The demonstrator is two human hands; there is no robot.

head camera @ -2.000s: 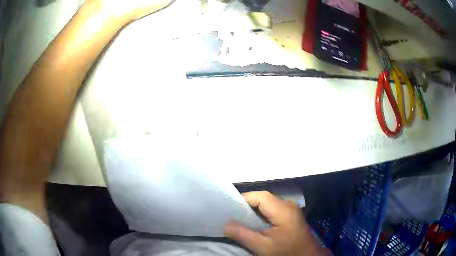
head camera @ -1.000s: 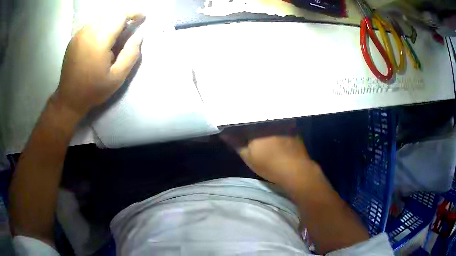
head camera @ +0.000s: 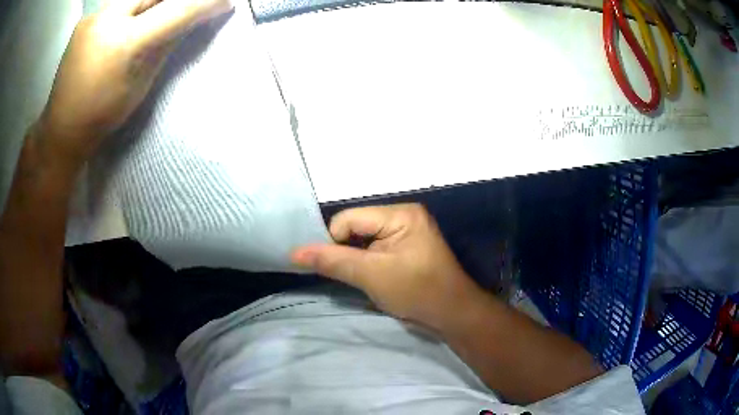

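Note:
A whitish fabric panel (head camera: 211, 178) with a fine ribbed look lies over the table's front edge at left, its lower end hanging past the edge. My right hand (head camera: 389, 251) pinches its lower right corner between thumb and fingers. My left hand (head camera: 113, 73) rests on the panel's upper left part, fingers pointing to the top edge of the picture; whether it grips the fabric cannot be told. The panel's upper end is washed out by glare.
Red-handled scissors (head camera: 634, 69), yellow-handled scissors (head camera: 663, 49) and a thin green tool (head camera: 691, 65) lie at the top right of the white tabletop (head camera: 437, 105). A blue lattice basket (head camera: 604, 267) stands below the table at right, with pale pieces (head camera: 697, 243) beside it.
My right hand was off the panel one second ago and now holds its lower corner. My left hand has shifted up and left in view. The phone has left the picture.

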